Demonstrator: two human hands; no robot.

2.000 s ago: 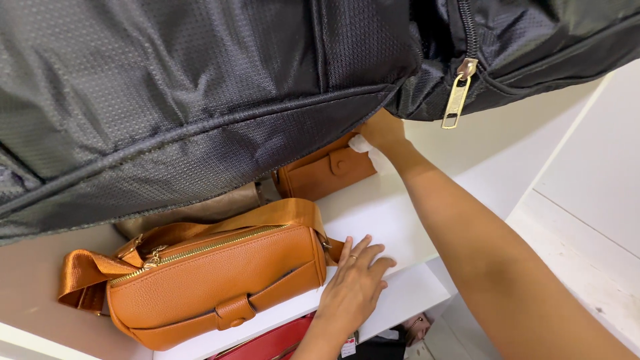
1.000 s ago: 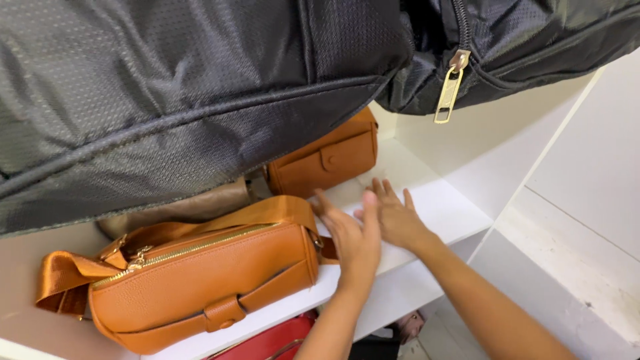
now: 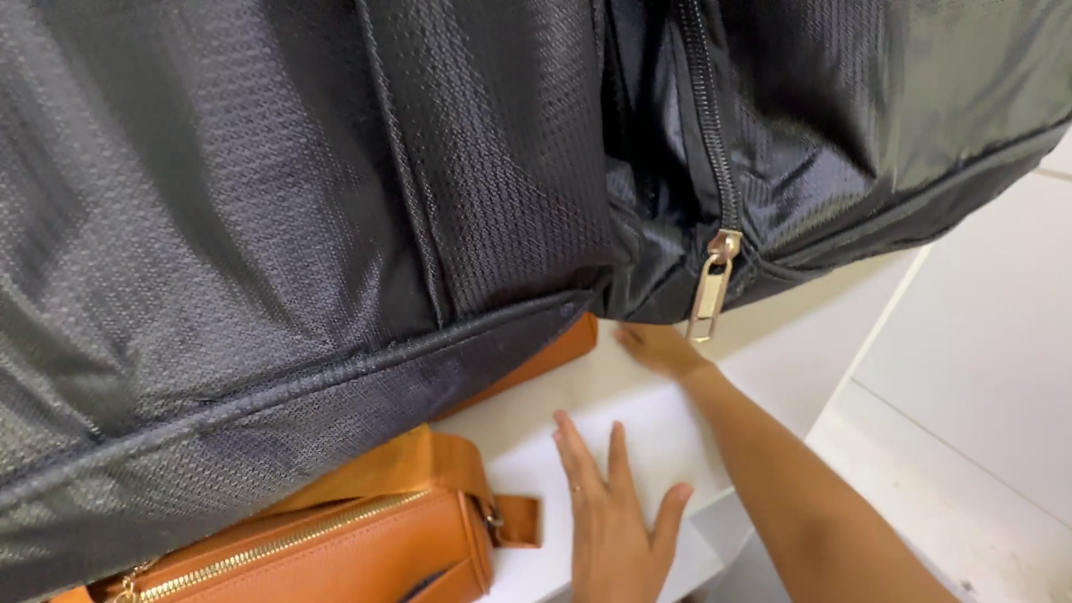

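Observation:
My left hand (image 3: 615,511), fingers spread and holding nothing, rests over the white shelf (image 3: 536,423) beside the orange-brown leather handbag (image 3: 368,548) with its gold zipper and wide strap. Farther back, my right hand (image 3: 662,347) reaches along the shelf near its side wall; its fingers are blurred and partly under the black bag, so whether it holds anything cannot be told. Left of that hand, part of a second orange-brown bag (image 3: 544,360) shows from behind the black fabric.
A large black textured fabric bag (image 3: 293,251) with a gold zipper pull (image 3: 712,289) fills the upper view and hides the rear of the shelf. The shelf's white side panel (image 3: 804,352) stands at the right, with pale tiles (image 3: 946,469) beyond.
My hands, close together a second ago, are now apart, the right one farther back. The black bag covers more of both orange-brown bags as the view has shifted.

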